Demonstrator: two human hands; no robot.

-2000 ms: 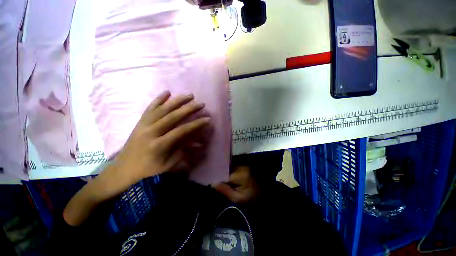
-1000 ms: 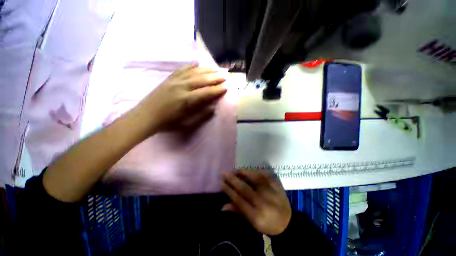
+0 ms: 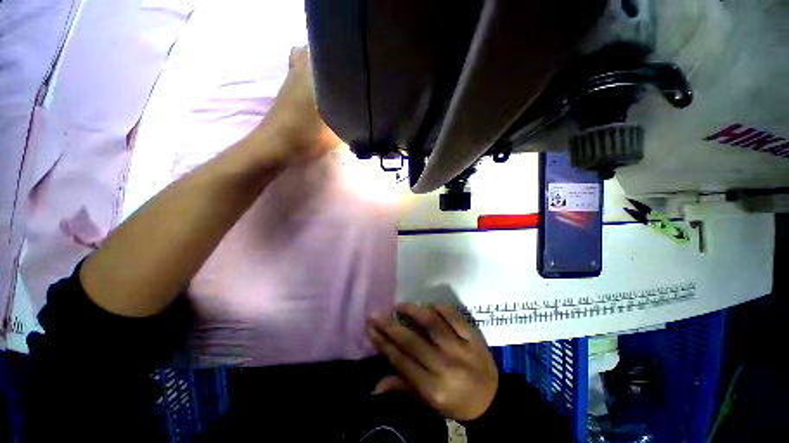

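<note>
A pale pink fabric panel [image 3: 320,251] lies on the white table and runs up under the dark sewing machine head [image 3: 415,78]. My left hand [image 3: 303,112] lies on the panel's far part, its fingers partly hidden behind the machine head and washed out by the lamp. My right hand [image 3: 441,359] rests at the panel's near right corner, fingertips on the cloth edge; whether it pinches the cloth is not clear. The needle area is hidden by the head and glare.
Stacked pink pieces [image 3: 78,173] lie at the left. A smartphone [image 3: 571,234] lies right of the needle, with a red bar [image 3: 508,221] beside it and green-black snips [image 3: 657,220] beyond. A ruler scale [image 3: 588,304] runs along the front edge. Blue crates [image 3: 567,372] stand below.
The view has shifted towards the machine head, which now fills more of the top. My left hand has moved from the near part of the panel to its far part. My right hand has come onto the near corner.
</note>
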